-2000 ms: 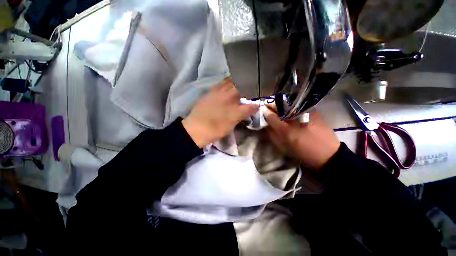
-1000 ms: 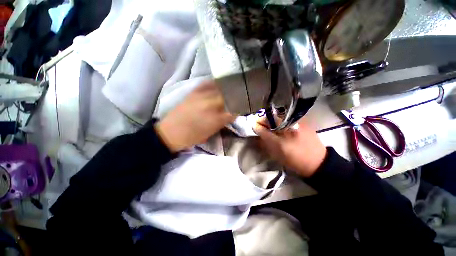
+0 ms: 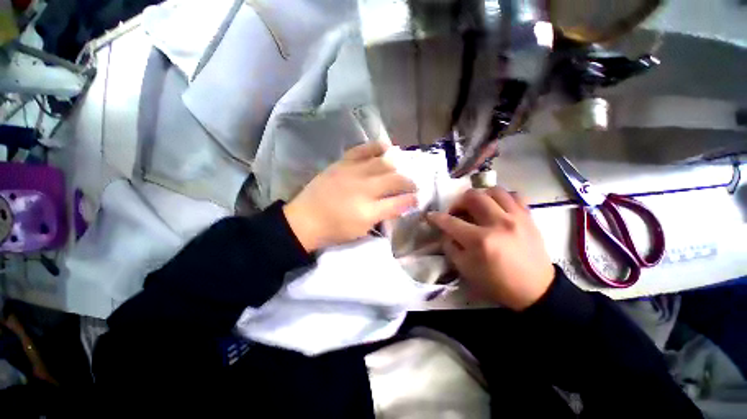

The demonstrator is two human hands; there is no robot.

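The light grey garment fabric point(image 3: 328, 290) lies under and around my hands at the machine and hangs over the table's front edge. My left hand point(image 3: 352, 200) lies on the fabric left of the needle area, fingers bent over it. My right hand point(image 3: 495, 241) pinches the fabric edge just in front of the presser foot point(image 3: 449, 155). A small, brightly lit whitish piece point(image 3: 422, 176) shows between the hands at the foot. The needle itself is blurred and cannot be made out.
The sewing machine head point(image 3: 418, 82) stands behind my hands. Red-handled scissors point(image 3: 614, 233) lie right of my right hand, blades pointing back. More grey cloth pieces point(image 3: 229, 90) spread over the table at left. A purple device point(image 3: 33, 209) is at the far left.
The camera view has shifted. My left hand now lies flatter on the fabric, and more of the whitish piece shows at the foot. Cloth at left has spread nearer the front edge.
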